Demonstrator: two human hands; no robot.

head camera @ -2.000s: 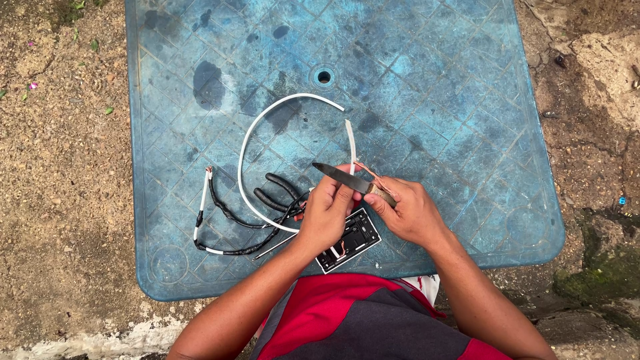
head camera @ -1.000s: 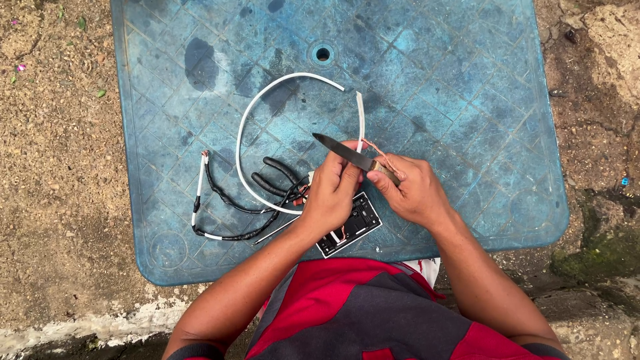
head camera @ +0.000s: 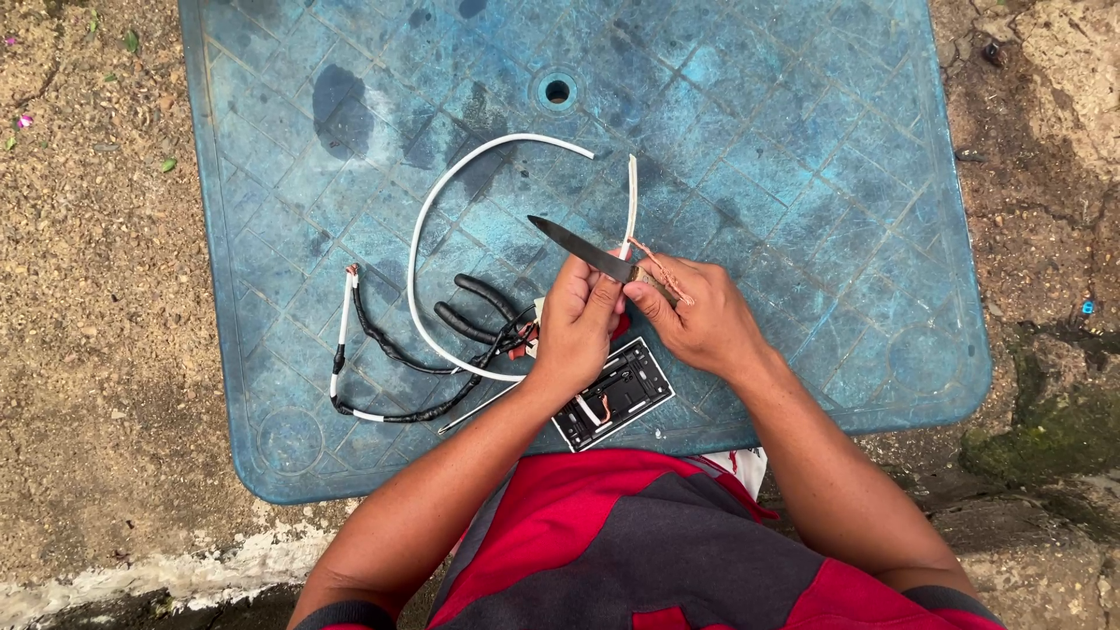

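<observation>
My right hand (head camera: 700,315) grips a knife (head camera: 582,246) by its light brown handle, the dark blade pointing up and left across my left fingertips. My left hand (head camera: 577,324) pinches a white cable at its slit sheath (head camera: 632,197), which stands up beyond the fingers. Bare twisted copper strands (head camera: 661,269) come out near the pinch and lie over my right fingers. A long white cable (head camera: 418,236) curves round on the left and runs behind my left wrist. Below my hands lies a black rectangular plastic frame (head camera: 626,394) with a white edge and a short white wire in it.
All this lies on a blue plastic table (head camera: 814,262) with a round hole. Left of my left hand are black-handled pliers (head camera: 477,311), partly hidden, and a white cable wrapped with black tape (head camera: 376,337), its copper end bare. Rough ground surrounds the table.
Both hands keep nearly the same hold on knife and cable. The view has shifted slightly; nothing else has plainly changed.
</observation>
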